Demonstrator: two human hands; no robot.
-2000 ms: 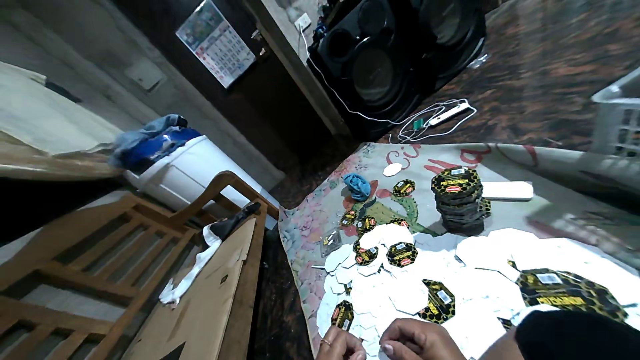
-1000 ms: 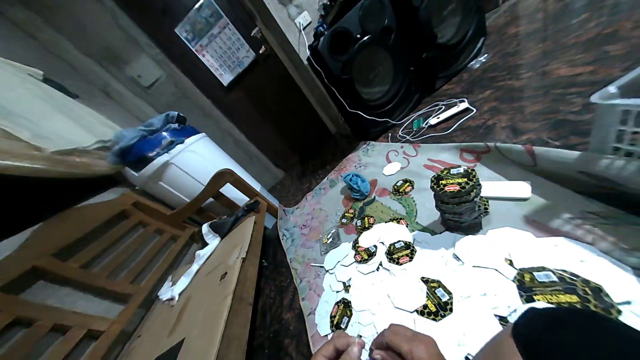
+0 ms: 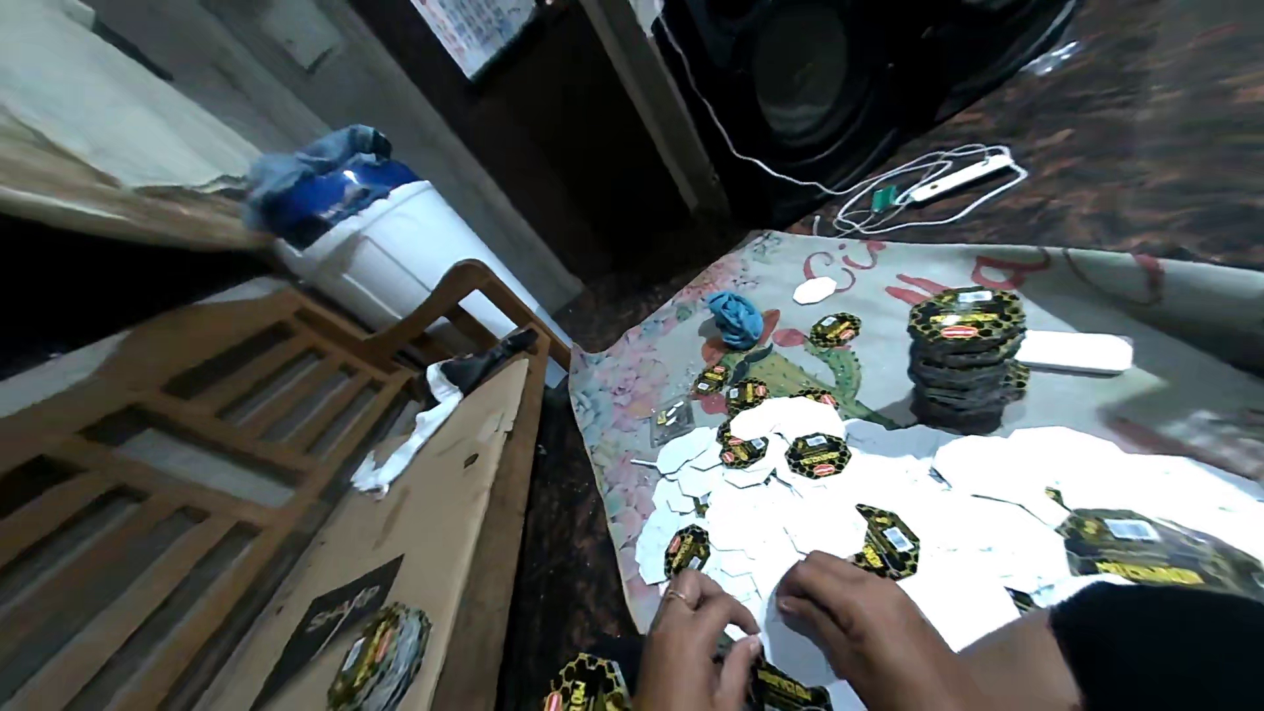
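Note:
My left hand [image 3: 696, 642], with a ring on one finger, pinches a small piece near the bottom middle; its shape is mostly hidden by the fingers. Close on its right, my right hand [image 3: 869, 622] has curled fingers over the white octagonal cards [image 3: 736, 513]; whether it grips one cannot be told. A black-and-yellow printed card [image 3: 790, 688] lies below and between the hands. Others, such as this octagonal card [image 3: 818, 455], lie printed side up on the white ones. A tall stack of printed octagonal cards [image 3: 963, 360] stands farther back at the right.
A printed cloth [image 3: 632, 395] lies beneath the cards, with a crumpled blue cloth [image 3: 736, 319] on it. At the left is a wooden bench [image 3: 267, 415] bearing flattened cardboard [image 3: 434, 513] and a card stack [image 3: 380, 660]. A power strip [image 3: 963, 178] and speakers [image 3: 800, 79] are behind.
The view has tilted or shifted, and more of the area at the bottom is visible, including printed cards by the left hand and on the cardboard. My hands remain close together over the cards.

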